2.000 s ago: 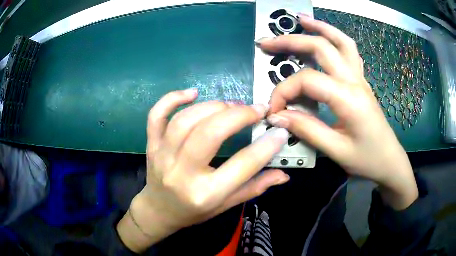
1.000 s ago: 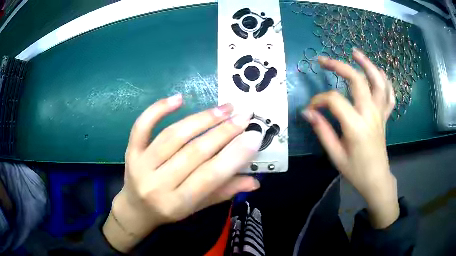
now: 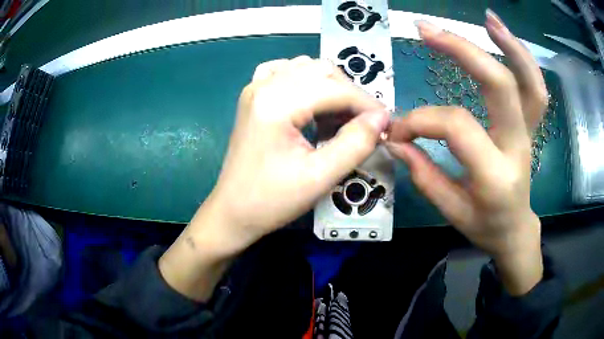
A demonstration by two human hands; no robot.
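Observation:
The pale metal panel (image 3: 355, 224) stands upright in front of me, its round black cutouts in a row. The lowest cutout (image 3: 356, 192) and the two upper ones show; my hands cover the stretch between. My left hand (image 3: 291, 142) is over the panel, its thumb and forefinger pinched together. My right hand (image 3: 487, 142) comes from the right, and its thumb and forefinger meet the left fingertips. A small coppery glint between them looks like a wire ring (image 3: 383, 136); most of it is hidden.
A loose pile of wire rings (image 3: 457, 86) lies right of the panel, partly behind my right hand. A clear plastic tray or bag (image 3: 588, 132) is at the right edge. A dark-edged panel stack (image 3: 25, 126) is at the far left. A white stripe (image 3: 199, 32) crosses behind.
My right hand has come from near the rings to meet my left hand. My left hand has moved up and right, off the lowest cutout. The panel sits differently in view.

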